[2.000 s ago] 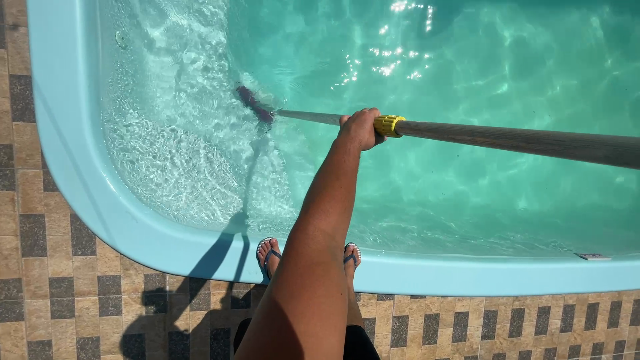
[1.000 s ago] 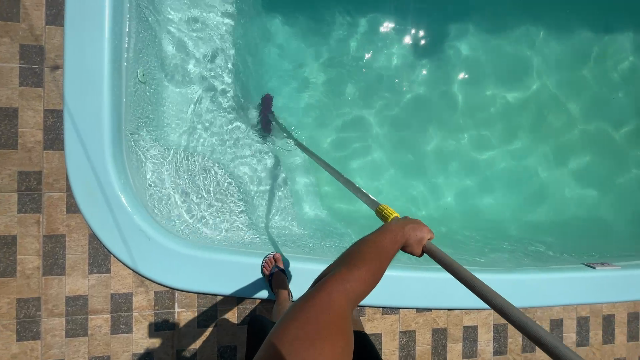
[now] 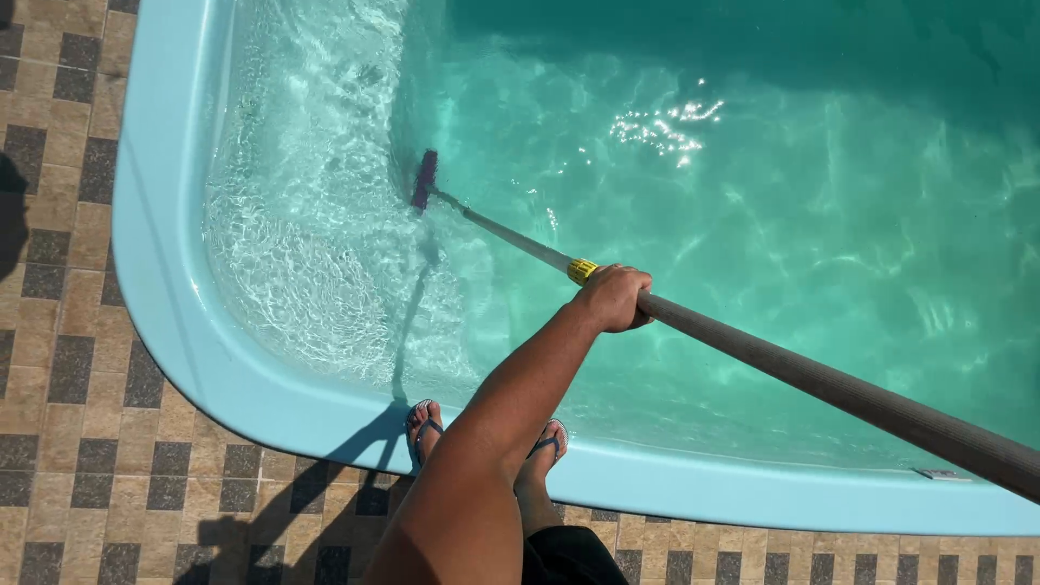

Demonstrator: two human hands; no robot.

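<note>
My left hand is closed around a long grey telescopic pole, just behind its yellow locking collar. From the hand the thinner section of the pole slants up and left into the pool water. At its end a dark purple pool brush head appears to be in the water, near the edge of the shallow, lighter corner. The thick section runs off the right side of the view. My right hand is out of view.
My feet in flip-flops stand on the light blue pool rim. Brown and dark checkered tiles surround the pool. A small flat piece sits on the rim at the right. Shadows cross the tiles and rim.
The pole's near part swung down between the two earlier frames and has since come back up partway, my left hand staying closed on it. Both feet show again.
</note>
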